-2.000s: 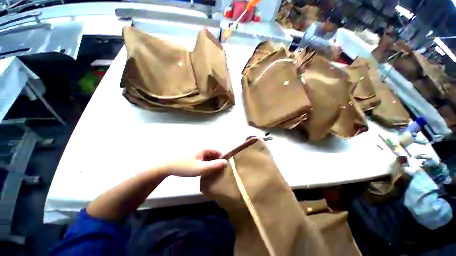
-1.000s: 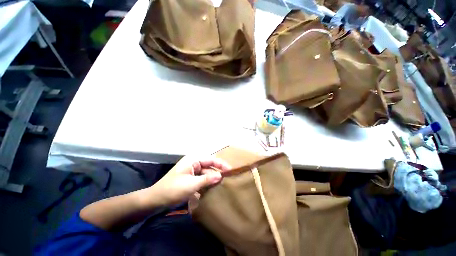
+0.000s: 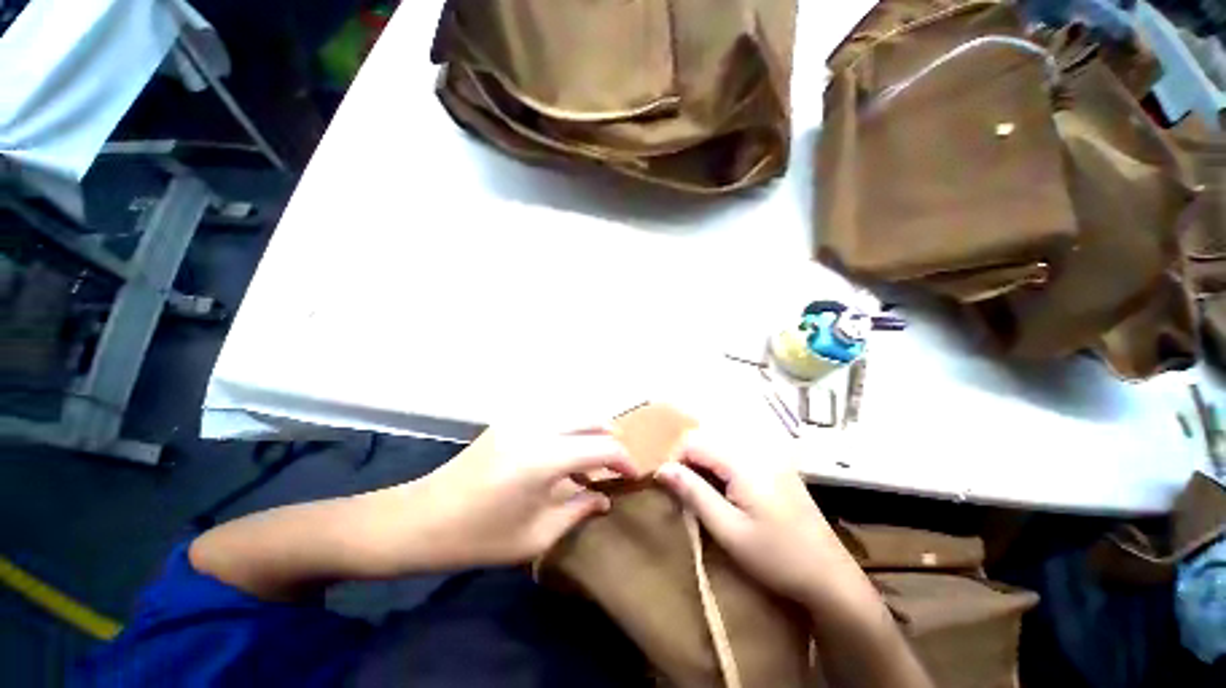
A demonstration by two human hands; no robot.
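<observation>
A brown fabric bag body (image 3: 632,565) is over my lap at the table's front edge, with a pale tan binding strip (image 3: 709,605) running down it. My left hand (image 3: 558,491) grips the bag's top edge from the left, fingers bent over it. My right hand (image 3: 740,504) grips the same edge from the right, close to my left hand. A lighter orange-brown piece of lining (image 3: 652,437) sticks up between the hands. The inside of the bag is hidden. I cannot tell whether a tool is in my right hand.
A tool cup (image 3: 803,352) with a blue bottle stands on the white table (image 3: 403,296), small blocks (image 3: 818,403) in front. Stacked bags lie at the back (image 3: 578,67) and right (image 3: 941,175). Another bag (image 3: 941,605) is right of my lap. A coworker's light-blue sleeve (image 3: 1203,598) shows at far right.
My right hand has come into view and now holds the bag's top edge beside my left hand. The lining now sticks up between them. The view has tilted down, nearer the table edge.
</observation>
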